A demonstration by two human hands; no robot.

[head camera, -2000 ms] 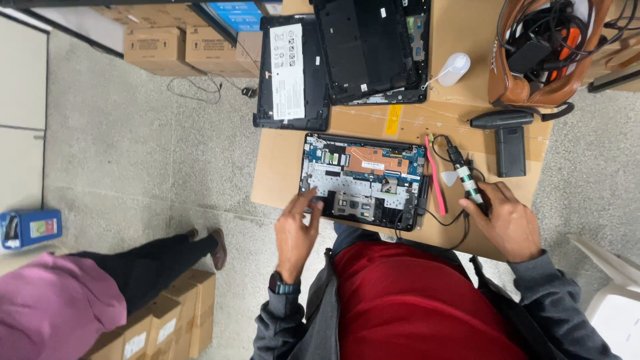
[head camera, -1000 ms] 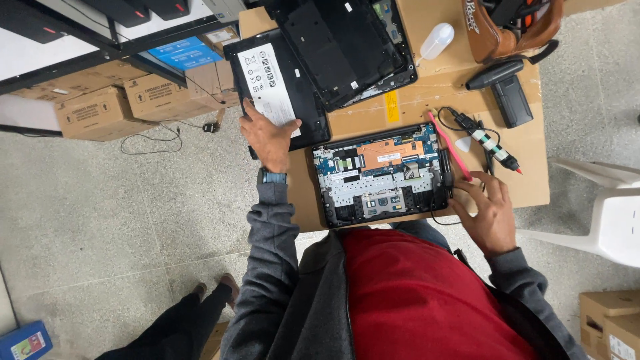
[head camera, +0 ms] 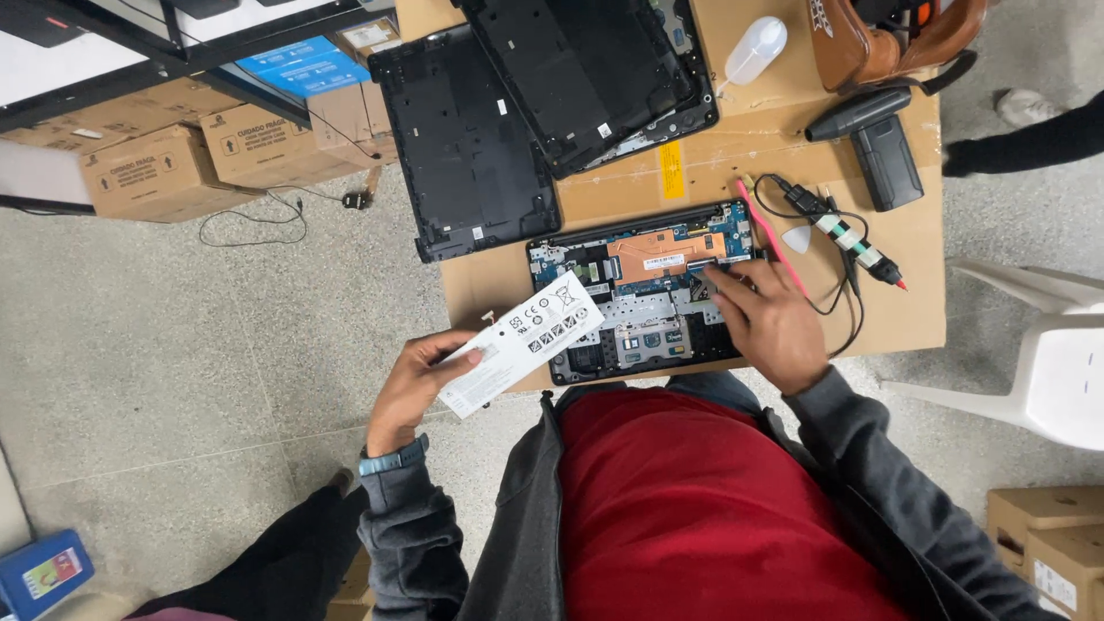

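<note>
My left hand point(head camera: 423, 379) grips a white laptop battery point(head camera: 526, 341) by its lower left end, tilted over the left edge of an opened laptop base point(head camera: 638, 332). Over the right side of that base is my right hand point(head camera: 772, 319), its fingertips near the circuit board beside the copper-coloured plate point(head camera: 660, 257); whether they touch it is hard to tell. A pink brush or stick point(head camera: 770, 228) lies just beyond that hand. To its right rest a white pick point(head camera: 796, 239) and a taped pen-like electric tool point(head camera: 854, 244) with a black cable.
Black laptop covers point(head camera: 470, 147) lie at the back left, one on another laptop part. Behind on the right are a translucent bottle point(head camera: 756, 50), a black cordless tool point(head camera: 888, 159) and a brown bag point(head camera: 849, 52). A white plastic chair point(head camera: 1065, 379) stands right; another person's legs point(head camera: 285, 535) show lower left.
My left hand has lifted the white battery off the black cover at the back left and brought it to the opened laptop. My right hand has moved from the base's right edge onto its board area.
</note>
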